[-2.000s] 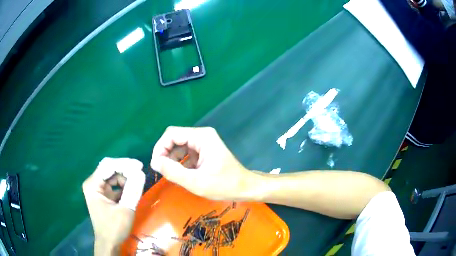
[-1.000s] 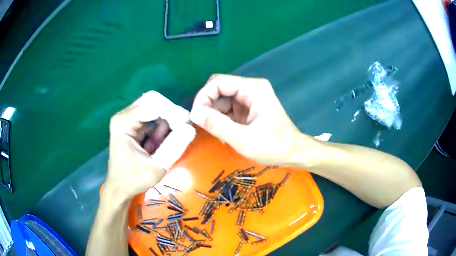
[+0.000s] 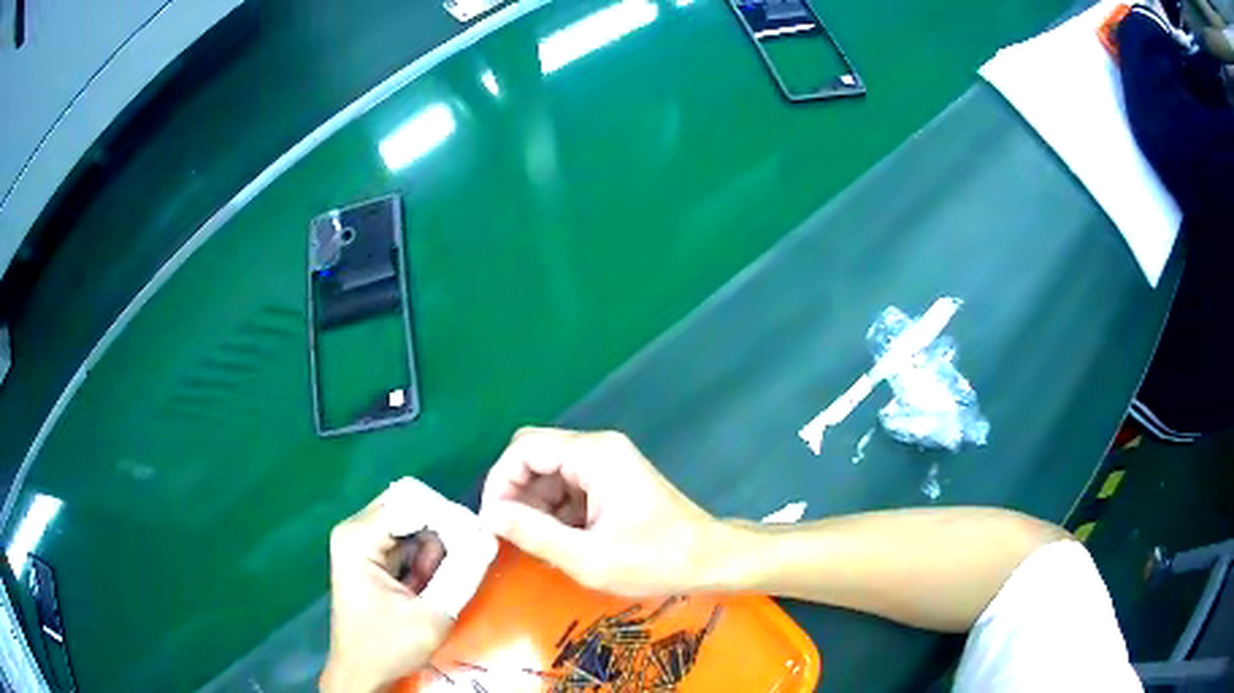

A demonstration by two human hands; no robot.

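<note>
My left hand (image 3: 403,585), with white covers on its fingertips, and my bare right hand (image 3: 612,521) are at the lower middle. Thumbs and fingers are curled in a pinch, and the fingertips meet or nearly meet. A small dark patch shows beside them, but anything pinched is too small or hidden to make out. Both hands are over the far edge of the orange parts tray (image 3: 774,647). Many loose dark and coppery side keys (image 3: 625,653) lie scattered in it. The tray's near part is cut off by the picture's bottom edge.
Dark phone middle frames lie on the green belt: one ahead (image 3: 363,305), one at top right (image 3: 798,52), one at the left edge (image 3: 48,602). Crumpled clear plastic (image 3: 934,402) with a white strip lies right. A white sheet (image 3: 1083,129) is beside a dark-clothed person.
The view has tilted up, so hands and tray sit lower in the picture and more belt shows. Since two seconds ago, the hands have come together and the middle frame ahead appears further left and nearer.
</note>
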